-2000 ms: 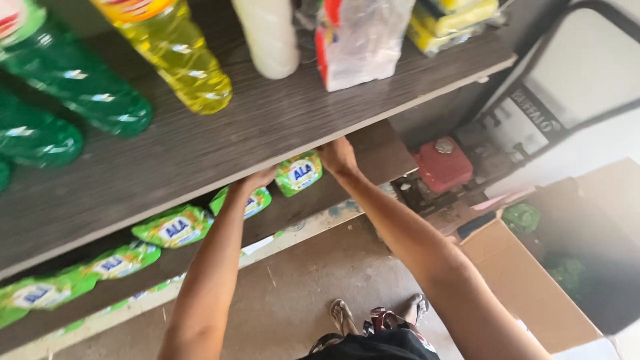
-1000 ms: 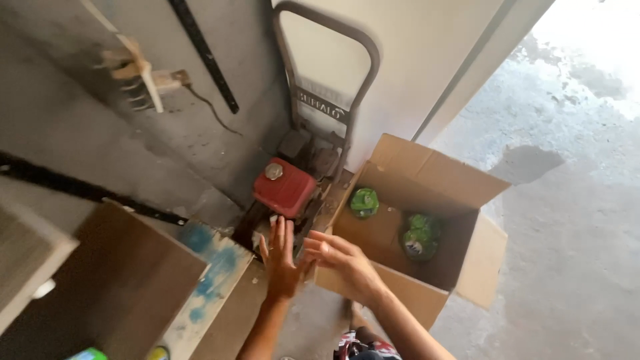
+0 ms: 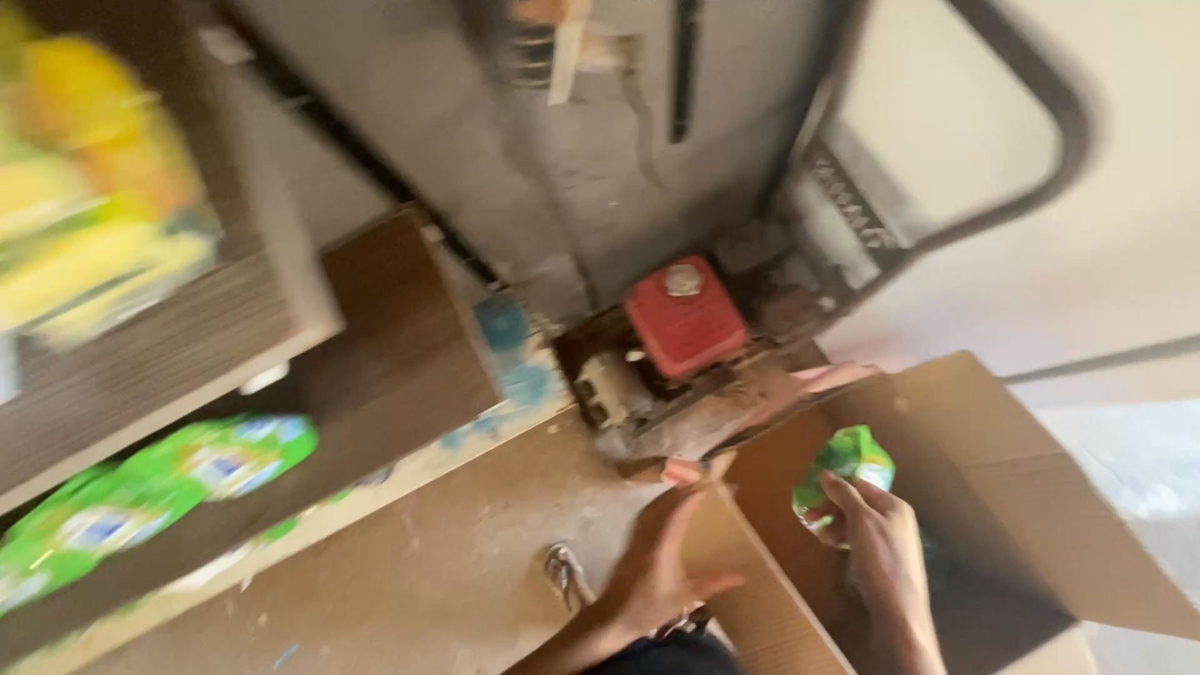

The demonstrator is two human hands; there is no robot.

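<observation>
My right hand (image 3: 881, 544) grips a green plastic packet (image 3: 848, 469) over the open cardboard box (image 3: 984, 469), its fingertips on the packet's near side. To its left, my left hand (image 3: 656, 562) is beside the box's near flap with its fingers spread and nothing in it; whether it touches the flap, I cannot tell. Something dim and green, partly hidden by my right hand, lies deeper in the box. Green packets (image 3: 225, 459) with white and blue labels lie in a row on the lower brown shelf (image 3: 403, 328).
Yellow packages (image 3: 94, 206) lie blurred on the upper shelf. Behind the box stands a machine with a red tank (image 3: 687, 317), beside a metal hand-truck frame (image 3: 1059, 122). A foot (image 3: 565, 572) shows on the floor below the shelves.
My right hand has reached into the box and taken hold of a green packet. A second ago both hands were near the red tank, with nothing held.
</observation>
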